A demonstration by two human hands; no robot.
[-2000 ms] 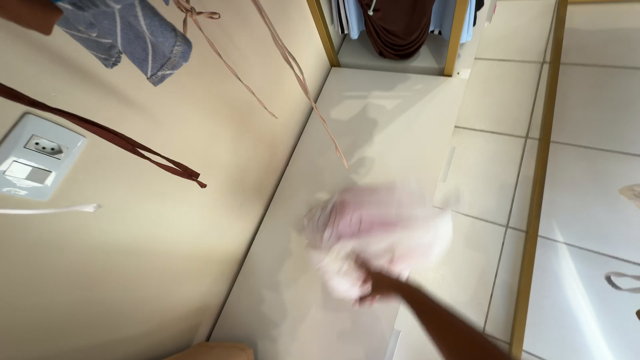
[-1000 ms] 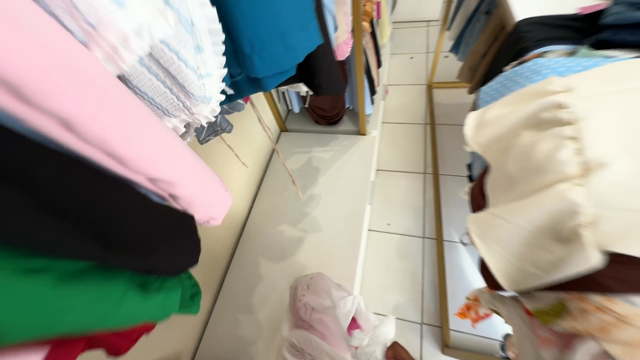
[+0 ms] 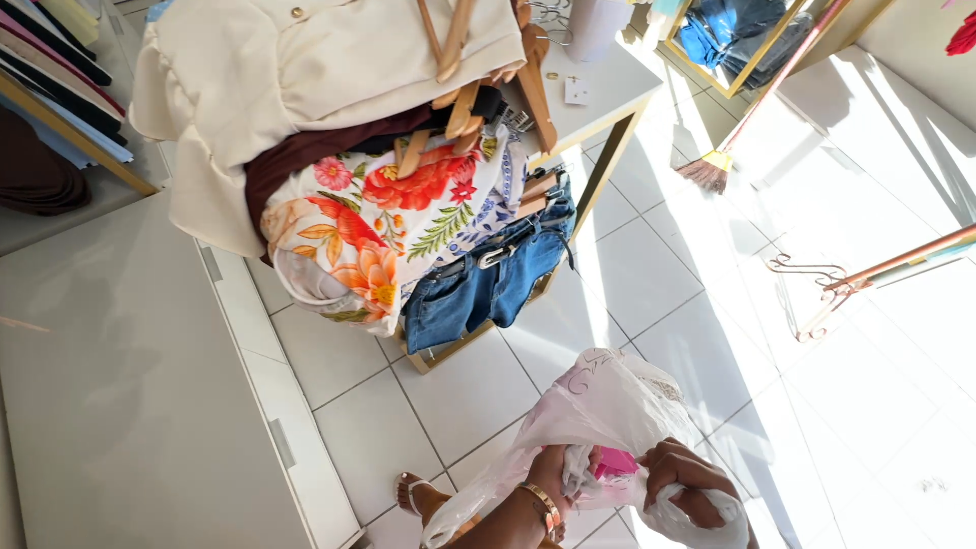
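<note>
A translucent white plastic bag (image 3: 602,396) hangs between my hands at the bottom centre, its mouth spread. My left hand (image 3: 560,473), with a gold bracelet (image 3: 545,507) on the wrist, is at the bag's opening and grips bunched whitish plastic. Bright pink material (image 3: 614,462) shows inside the bag between the hands. My right hand (image 3: 686,480) is closed on the bag's other side, a loop of the plastic around its fingers. The lower part of the bag is partly hidden by my hands.
A table (image 3: 610,84) bears a cream garment (image 3: 229,69), a floral garment (image 3: 427,191), wooden hangers (image 3: 537,91) and denim shorts (image 3: 488,282). A white drawer unit (image 3: 137,366) stands left. A broom (image 3: 713,168) and a metal rack foot (image 3: 835,286) are at right.
The view has swung right, toward the garment-laden table. The plastic bag, blurred in one hand two seconds ago, is now held in both hands with its mouth spread.
</note>
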